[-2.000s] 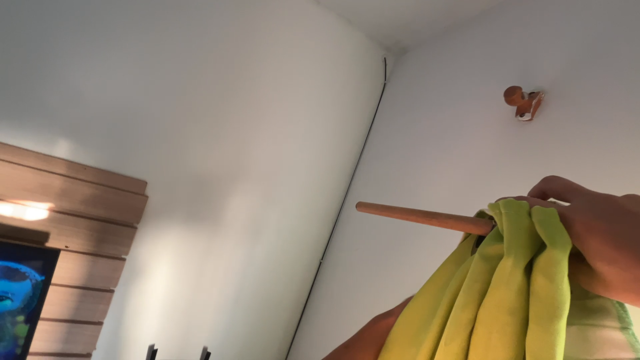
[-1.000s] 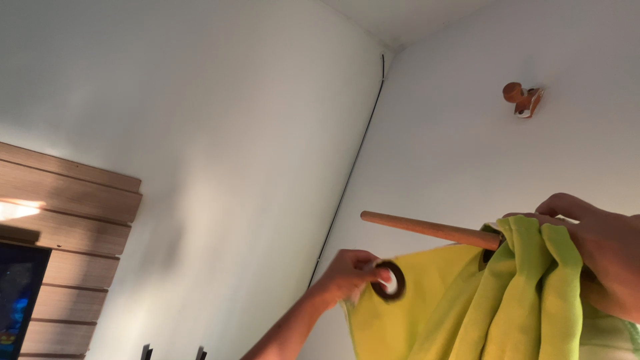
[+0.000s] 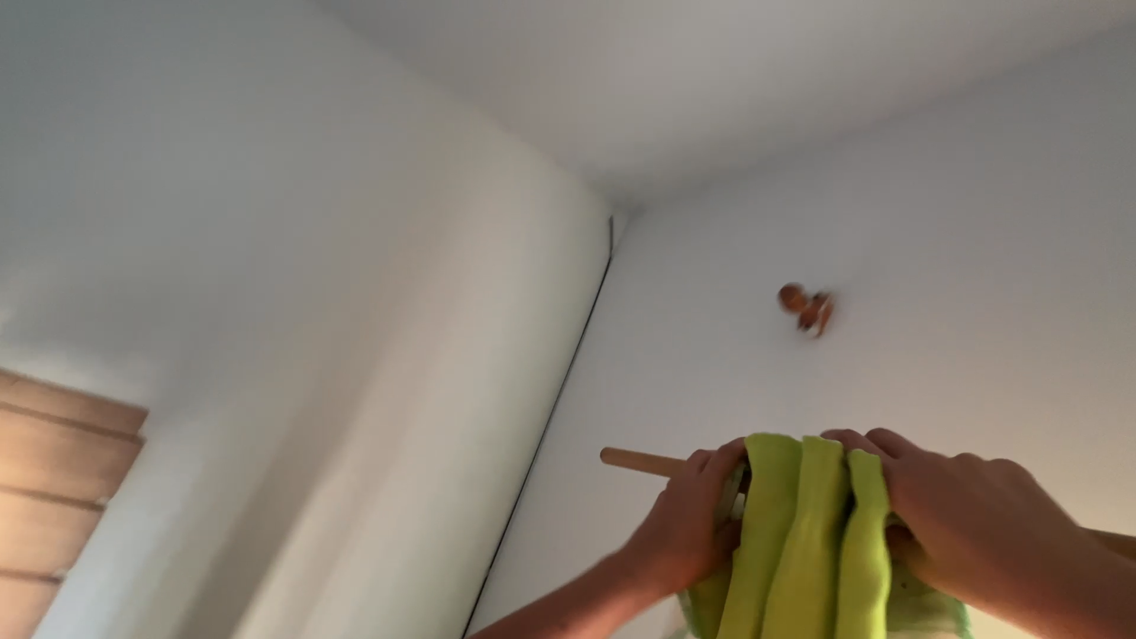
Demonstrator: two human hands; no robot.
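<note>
A yellow-green grommet curtain (image 3: 781, 541) hangs in bunched folds on a wooden curtain rod (image 3: 641, 461), whose rounded end sticks out to the left. Around the left side of the folds and the rod closes my left hand (image 3: 697, 519). From the right, my right hand (image 3: 958, 501) grips the folds at the rod, and a further piece of the rod shows past that wrist. The metal rings are mostly hidden by cloth and fingers. On the wall above is a wooden curtain rod bracket (image 3: 809, 311), slightly blurred, apart from both hands and the rod.
A dark cable (image 3: 568, 373) runs down the wall corner from near the ceiling (image 3: 710, 80). Wooden slat panelling (image 3: 67, 470) stands at the lower left against the pale wall.
One second ago my left hand held a ringed edge of the curtain out to the left of the folds; now it is at the rod against the bunched cloth. The view has tilted upward.
</note>
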